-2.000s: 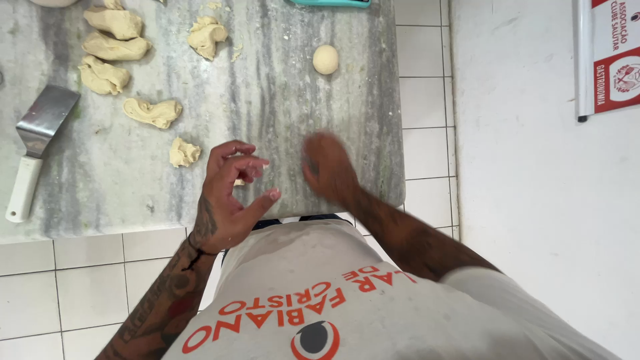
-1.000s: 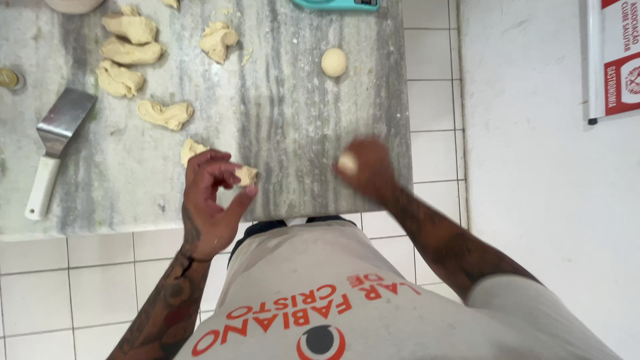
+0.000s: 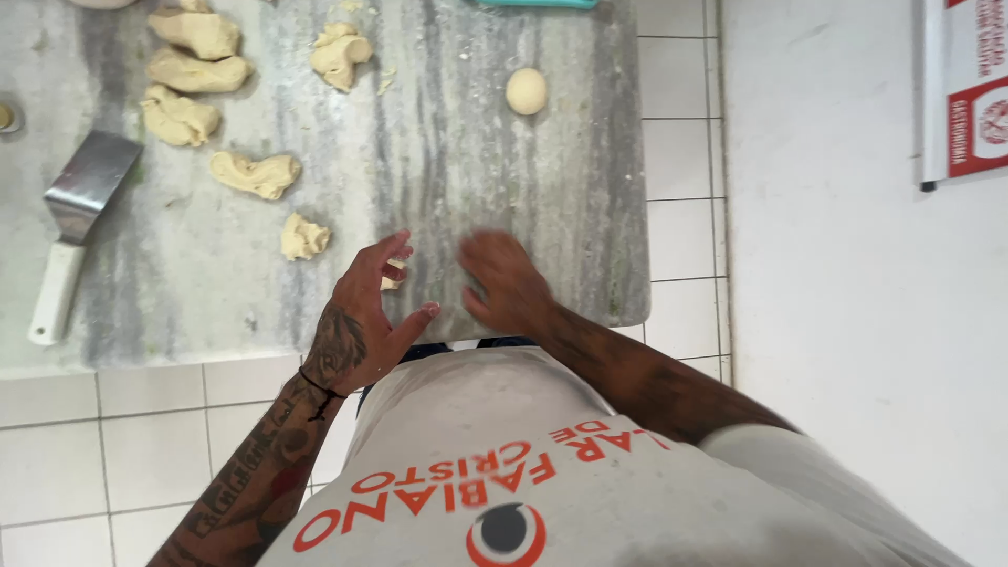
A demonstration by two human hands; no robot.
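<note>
Near the front edge of the marble table, my left hand (image 3: 370,307) has its fingers apart, with a small piece of dough (image 3: 393,275) on the marble beside its fingers, partly hidden by them. My right hand (image 3: 508,282) is blurred, palm down low over the marble to the right; whether dough lies under it is hidden. A round dough ball (image 3: 527,91) rests farther back. Left of my left hand lie a small dough lump (image 3: 304,236) and a longer dough piece (image 3: 256,175). Another lump of dough (image 3: 339,57) sits behind them.
Several dough pieces (image 3: 200,71) lie at the back left of the marble table (image 3: 583,197). A metal scraper with a white handle (image 3: 87,189) is at the left. A teal object (image 3: 539,3) shows at the back edge. A white wall (image 3: 827,315) stands at the right.
My right hand, holding a small light piece at the right one second ago, has moved left toward my left hand. The dough that was at my left fingertips now shows behind those fingers.
</note>
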